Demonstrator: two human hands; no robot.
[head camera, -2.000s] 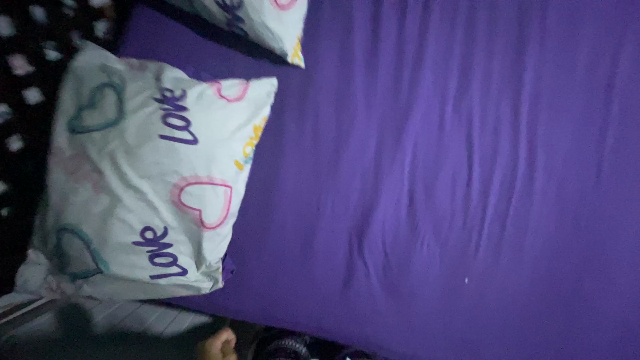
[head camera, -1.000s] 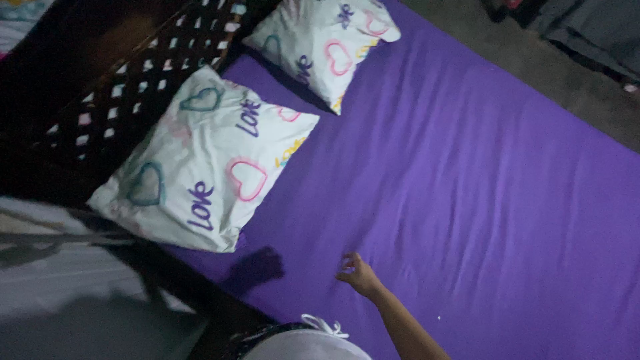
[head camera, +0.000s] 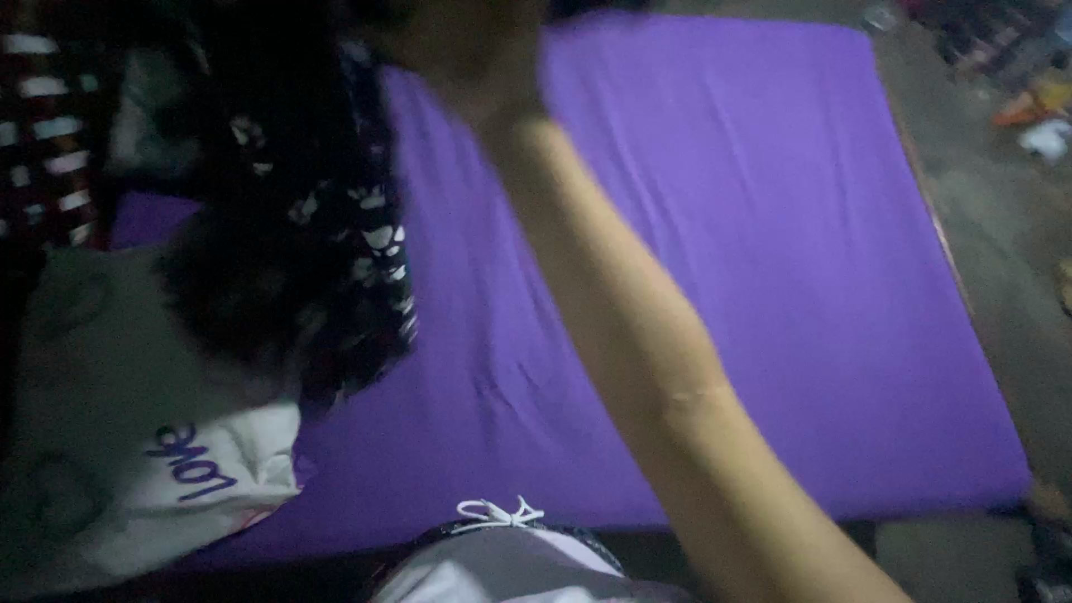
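Observation:
My right forearm reaches from the lower right to the top, over a purple bed sheet (head camera: 796, 293). My right hand (head camera: 469, 50) is dark and blurred at the top edge, and its fingers cannot be made out. Close beside it, a dark cloth with white patterns (head camera: 360, 243) hangs over the left part of the bed; whether the hand holds it cannot be told. The cloth partly covers a white pillow with printed lettering (head camera: 251, 452), which lies at the lower left, mostly in shadow. My left hand is not in view.
A dark lattice headboard (head camera: 50, 126) stands at the upper left. Grey floor (head camera: 980, 218) runs along the bed's right side, with blurred scattered items (head camera: 1038, 109) at the upper right. My own clothing with a white drawstring bow (head camera: 502, 513) is at the bottom.
The dark patterned cloth has come into view over the pillow area. My right hand has moved from low over the sheet to the top of the view. The view has shifted to the right.

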